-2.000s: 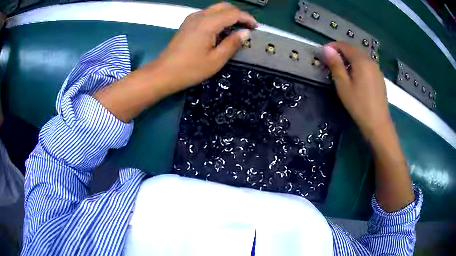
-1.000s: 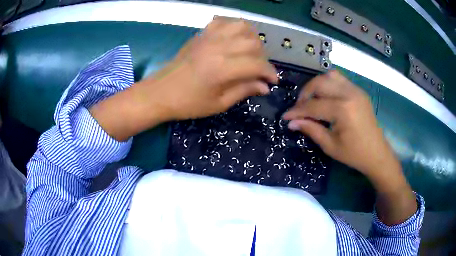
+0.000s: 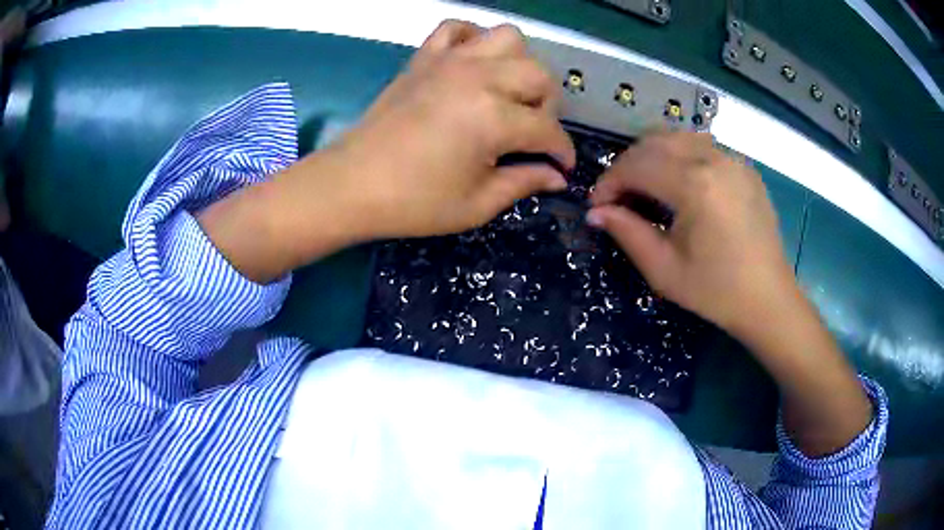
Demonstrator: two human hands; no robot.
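Note:
The square black parts tray [image 3: 414, 347] lies in front of me, with many small black rings [image 3: 479, 282] that show as white curved glints. A grey fixture plate [image 3: 652, 97] lies at the tray's far edge on the white strip; three brass-centred positions show, and its left part is hidden by my left hand. My left hand [image 3: 466, 135] is over the tray's upper left, fingertips bent towards the middle. My right hand [image 3: 699, 223] faces it, thumb and finger close together over the tray. Anything between the fingertips is too small to tell.
Another grey fixture [image 3: 792, 78] lies beyond the white strip at the upper right. A further fixture [image 3: 917, 192] shows at the right edge, and part of one [image 3: 652, 8] at the top. The green worktop [image 3: 186, 93] surrounds the tray. Grey-white fabric hangs at the left edge.
Both hands have left the fixture's ends and moved down over the tray. Since a second ago their fingertips have come closer together. The fixtures beyond the strip appear further right.

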